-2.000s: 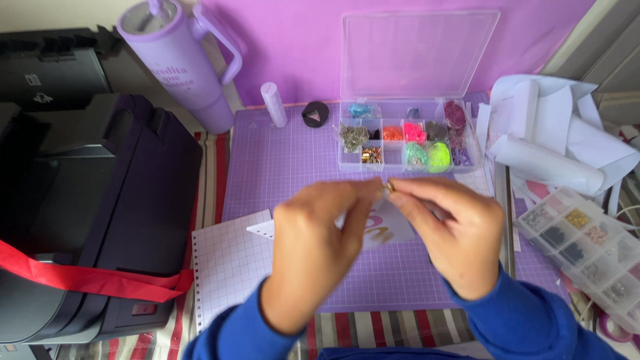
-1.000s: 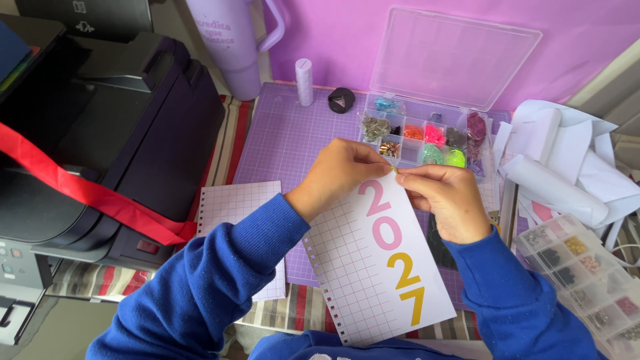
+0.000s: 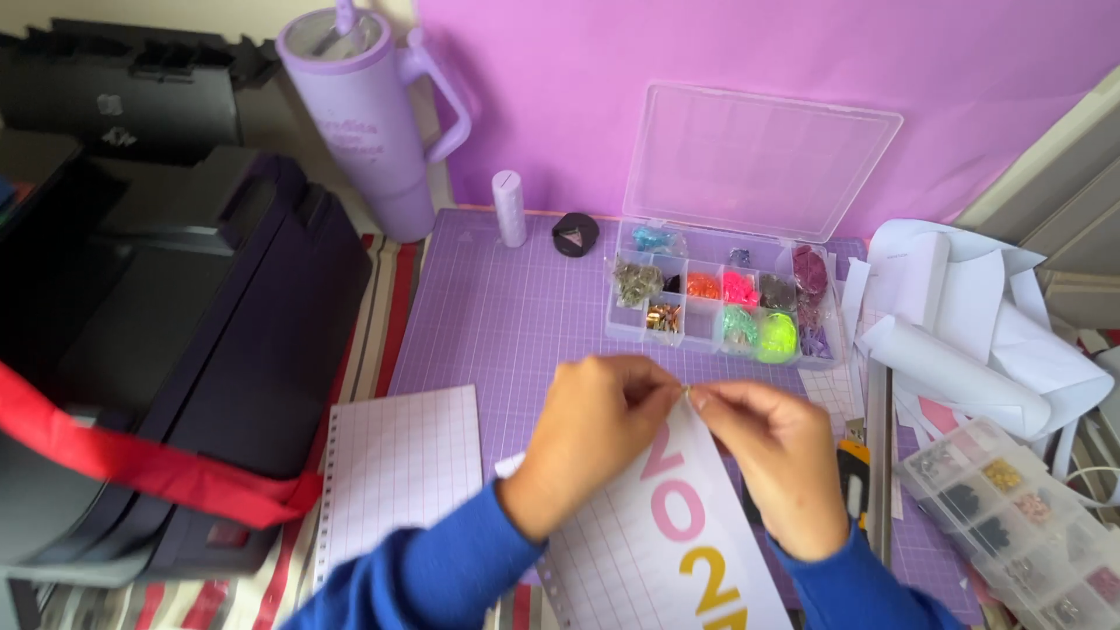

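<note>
A white grid-lined sheet [image 3: 612, 542] with pink and gold numerals hangs tilted below my hands, punched with small holes along its left edge. My left hand [image 3: 604, 429] and my right hand [image 3: 779, 446] meet at its top corner, thumbs and forefingers pinched together. Between the fingertips is a tiny gold-coloured piece [image 3: 686, 390], its exact kind too small to tell. Another punched grid sheet [image 3: 402, 472] lies on the purple cutting mat [image 3: 525, 324], left of my left hand.
Behind my hands stands an open plastic compartment box [image 3: 700, 337] of colourful bits. At right are crumpled white papers [image 3: 962, 350], a yellow-black utility knife [image 3: 853, 477], a metal ruler [image 3: 879, 464] and a second compartment box [image 3: 1015, 525]. A tumbler [image 3: 376, 131] and a printer [image 3: 236, 350] stand left.
Both hands stay pinched together at the sheet's top corner, as one second ago. The numbered sheet, mostly hidden behind the hands two seconds ago, now shows below them. The view has shifted.
</note>
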